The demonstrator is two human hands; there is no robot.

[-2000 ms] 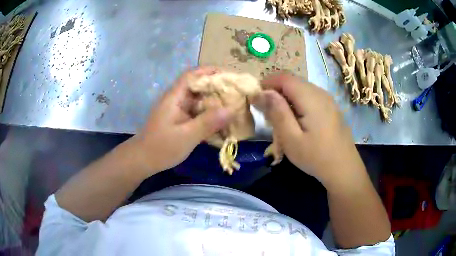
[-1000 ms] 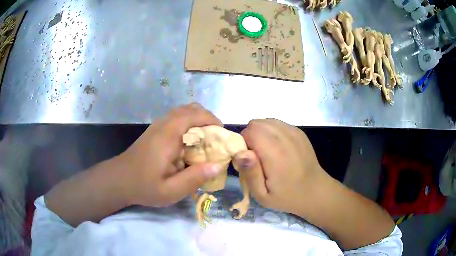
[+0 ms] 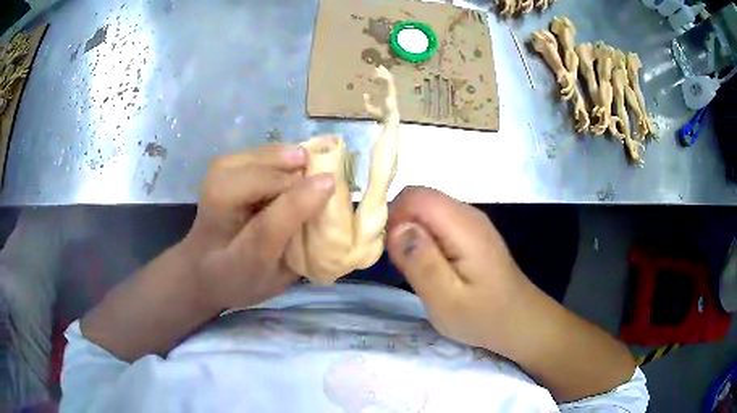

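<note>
A tan figure torso [image 3: 327, 234] is held upside down over my lap, its open waist end up. My left hand [image 3: 250, 214] is closed around it, with thumb and fingers near the waist. An attached figure arm [image 3: 382, 165] points up on the torso's right side, its small hand in front of the cardboard. My right hand [image 3: 444, 250] is curled beside the shoulder, its fingertips close to or touching it; whether it grips anything is hidden.
A stained cardboard mat [image 3: 343, 60] bears a green cap [image 3: 414, 41] with white contents. A thin stick [image 3: 523, 58] lies beside it. Loose figure arms [image 3: 600, 85] lie at right, near a white bottle [image 3: 696, 92] and a blue-handled tool [image 3: 693, 127]. A red stool [image 3: 675, 298] stands below the bench.
The torso, held neck-up over my lap a second ago, has been turned upside down, its arm now pointing up. My left hand has risen with it. Earlier, both hands were over the bench edge.
</note>
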